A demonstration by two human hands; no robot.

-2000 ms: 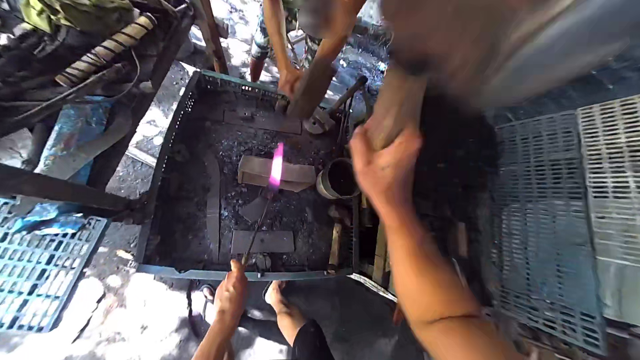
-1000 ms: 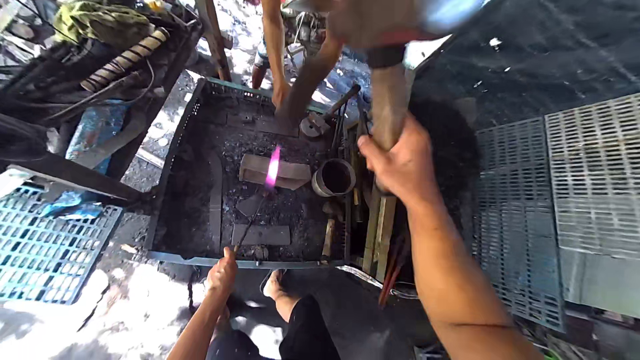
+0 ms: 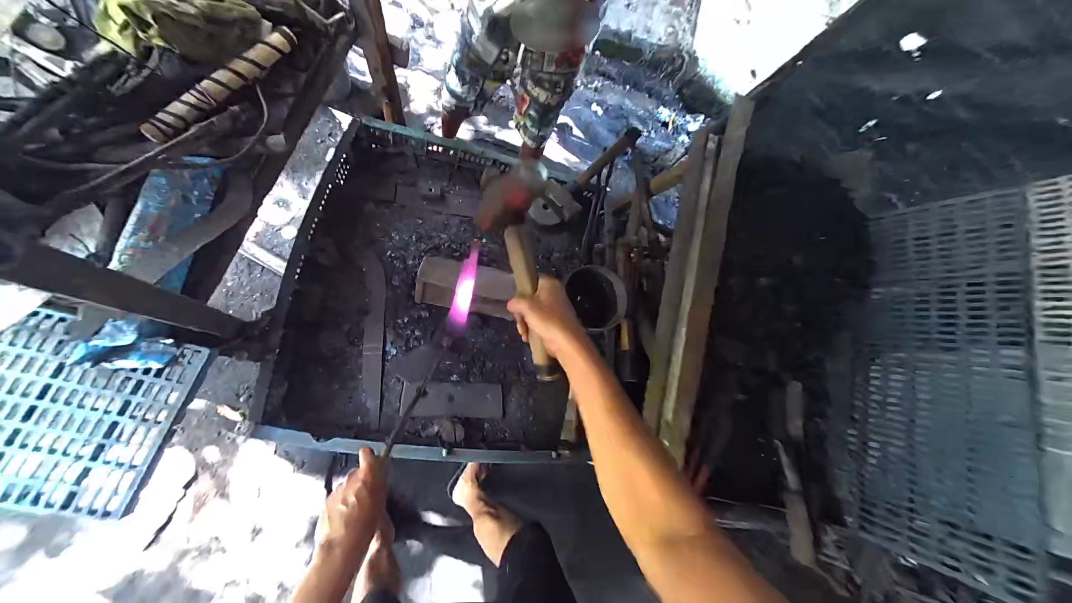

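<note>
My left hand point(image 3: 356, 500), at the near edge of a shallow crate, grips the end of a thin dark metal rod point(image 3: 412, 404). A glowing pink-white piece of hot metal point(image 3: 464, 291) is at the rod's far end, over the crate. My right hand point(image 3: 548, 316) is closed around the wooden handle point(image 3: 521, 261) of a hammer. The hammer's head point(image 3: 505, 199) is blurred and lies just beyond the tip of the glowing metal; whether they touch I cannot tell. Behind the glowing piece rests a brown block point(image 3: 440, 280) with a lengthwise hollow.
The crate point(image 3: 368, 444) holds dark debris, flat metal plates point(image 3: 456, 400) and a round pot point(image 3: 596, 297). Handled tools point(image 3: 607, 159) line its right side, beside wooden planks point(image 3: 695, 301). Another person point(image 3: 544, 92) stands at the far side. A wrapped roll point(image 3: 219, 84) lies upper left.
My right hand has brought the hammer down and away from me, from high at the upper right to over the crate. The left hand still holds the rod.
</note>
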